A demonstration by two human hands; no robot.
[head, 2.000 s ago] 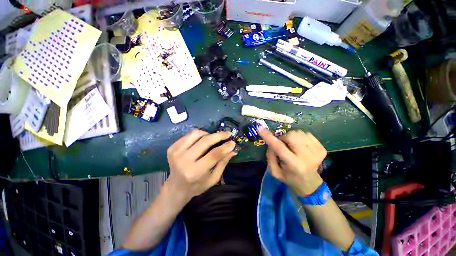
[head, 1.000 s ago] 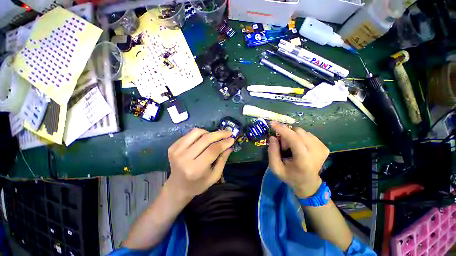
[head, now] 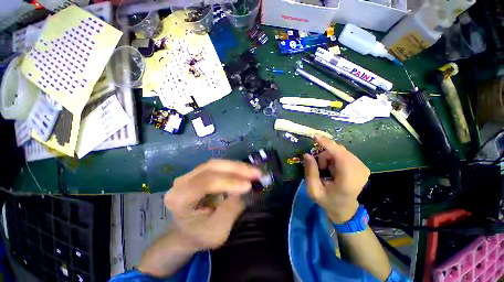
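Note:
My left hand (head: 213, 198) is blurred at the bench's front edge, with its fingers on a small dark electronic module (head: 265, 168) that has light patches. The module is blurred too, so its exact shape cannot be told. My right hand (head: 340, 179) is to the right of the module and apart from it, its thumb and forefinger near each other beside tiny gold and red components (head: 297, 161). Whether a tiny part is between those fingertips cannot be told. A pale wooden stick (head: 301, 129) lies just behind my right fingertips.
Behind lie black parts (head: 251, 82), a paint marker (head: 353, 69), a crumpled white wipe (head: 367, 108) and a yellow-marked white tool (head: 311, 102). A thick black-handled tool (head: 434, 129) and a hammer (head: 455, 107) are at right. Dot sheets (head: 72, 55) lie at left.
My left hand has moved toward me with the dark module. The module that was by my right fingertips no longer shows there. The whole view has shifted slightly.

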